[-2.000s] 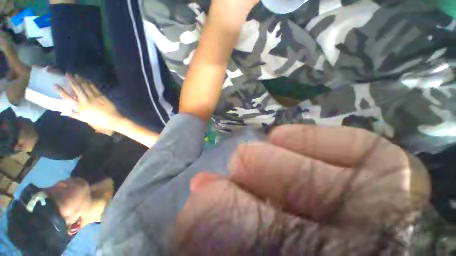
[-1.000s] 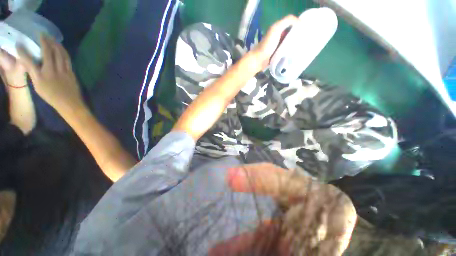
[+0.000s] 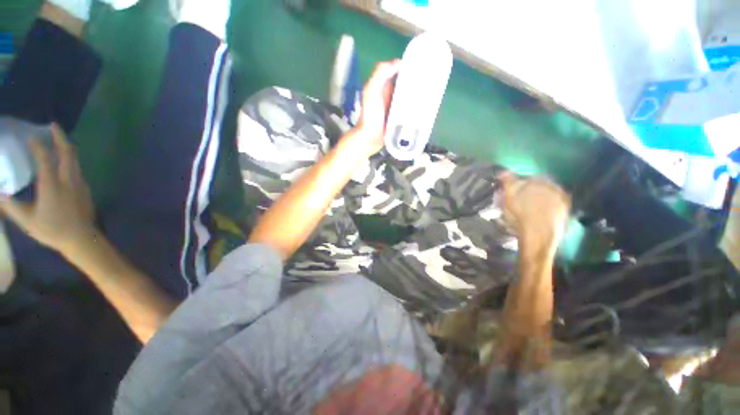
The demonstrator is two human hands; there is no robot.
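A white oblong device with rounded ends and a small dark round detail near its lower end is held above my camouflage-trousered knees. My left hand is shut on its left side, with the fingers partly hidden behind it. My right hand is blurred, over my right knee, with its fingers curled. I cannot tell whether it holds anything.
A white-topped pallet spans the upper right, with blue-and-white boxes on its right part. At the left, another person's hand is beside a whitish item. Dark striped trousers and a green floor also show.
The view has shifted. My right hand has moved from close to the camera out to my right knee. My left hand still holds the white device, now more upright in view.
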